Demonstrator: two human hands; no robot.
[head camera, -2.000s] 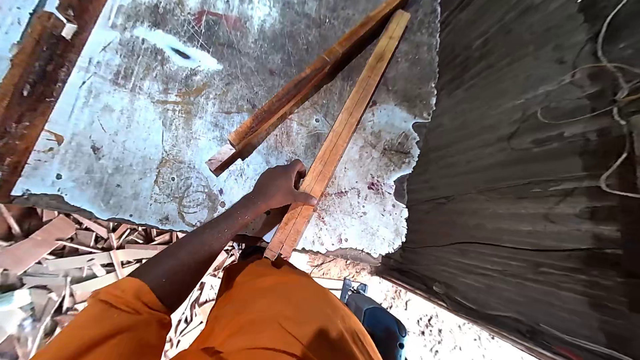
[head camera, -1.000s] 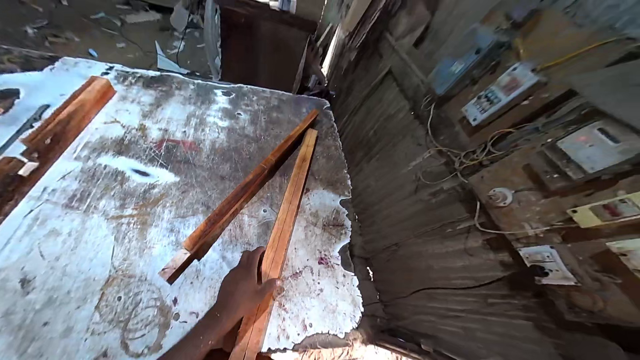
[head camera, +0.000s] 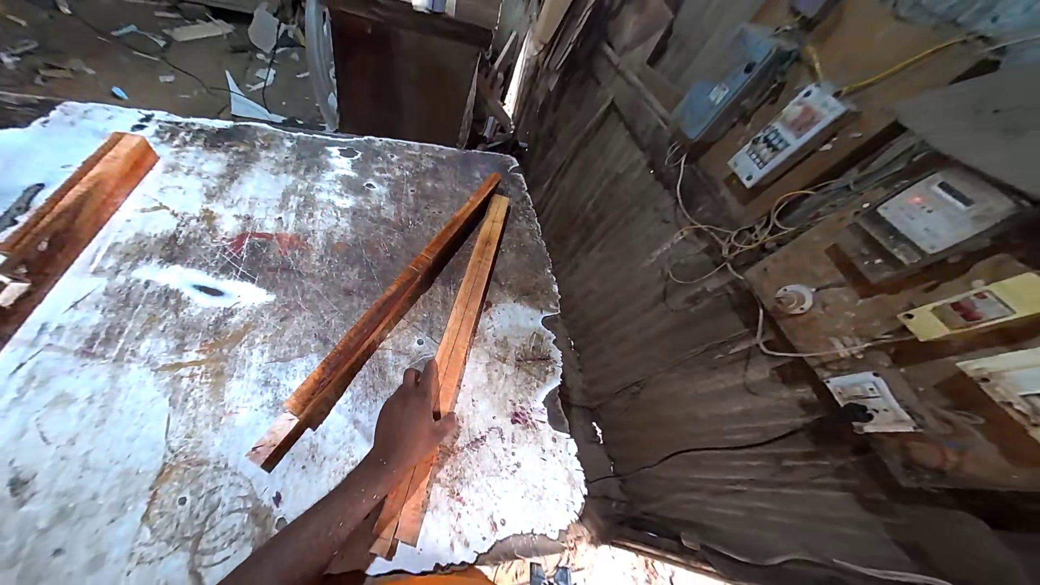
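My left hand (head camera: 413, 424) grips the lower part of a slim wooden strip (head camera: 471, 301), which lies slanting on the worn tabletop (head camera: 325, 187); at its lower end two pieces seem to lie side by side. Left of it a darker wooden bar (head camera: 366, 329) with a cut, stepped lower end rests at an angle, its far end close to the strip's far end. My right hand cannot be seen; beneath the left forearm is a dark shape that I cannot make out.
A thick reddish timber (head camera: 89, 207) lies at the table's left side. To the right stands a plank wall (head camera: 650, 325) with a switch board (head camera: 788, 134), an electric meter (head camera: 946, 207), a socket plate (head camera: 869, 402) and loose cables (head camera: 731, 236). Scraps litter the floor (head camera: 187, 65) beyond the table.
The view has swung up from my lap and the bench to the wall fittings. My left hand stays on the strip, whose lower end now shows two pieces slightly apart.
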